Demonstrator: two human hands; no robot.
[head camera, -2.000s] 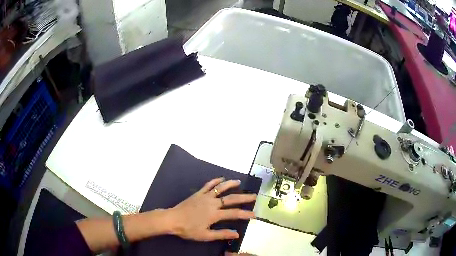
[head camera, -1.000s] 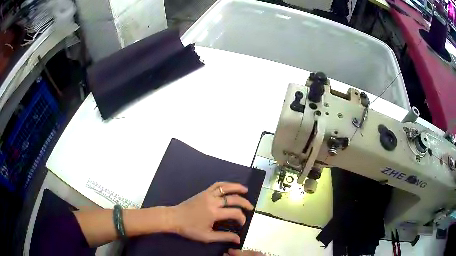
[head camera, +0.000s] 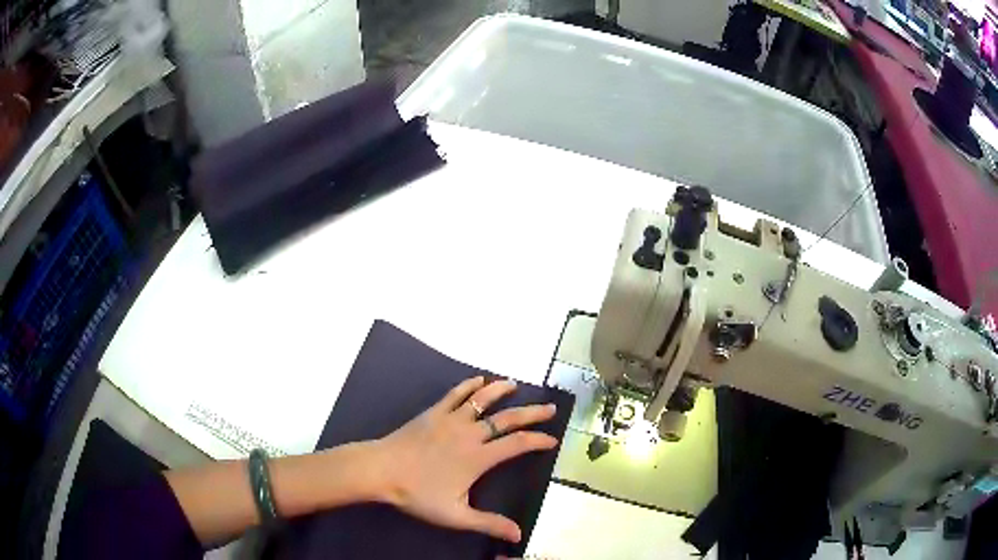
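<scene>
A dark fabric panel (head camera: 383, 383) lies flat on the white machine table, its right edge just left of the needle plate. My left hand (head camera: 449, 454) rests palm down on the panel with its fingers spread, pointing toward the machine, gripping nothing. The presser foot and needle (head camera: 626, 413) are lit by the lamp, right of my fingertips; the panel is not under them. The cream sewing machine (head camera: 755, 317) stands at the right. My right hand cannot be made out at the bottom edge. The panel's lower part runs out of view.
A folded dark fabric bundle (head camera: 317, 175) lies at the table's far left. Dark pieces (head camera: 777, 470) are heaped under the machine arm. A translucent white bin (head camera: 657, 131) stands behind the table. Dark cloth (head camera: 104, 481) is at lower left, and a blue crate (head camera: 71, 295) is beyond the left edge.
My left fingers have spread wider on the panel since a second ago. The fingertips of my right hand, seen then at the bottom edge, no longer show clearly. The camera view has shifted slightly.
</scene>
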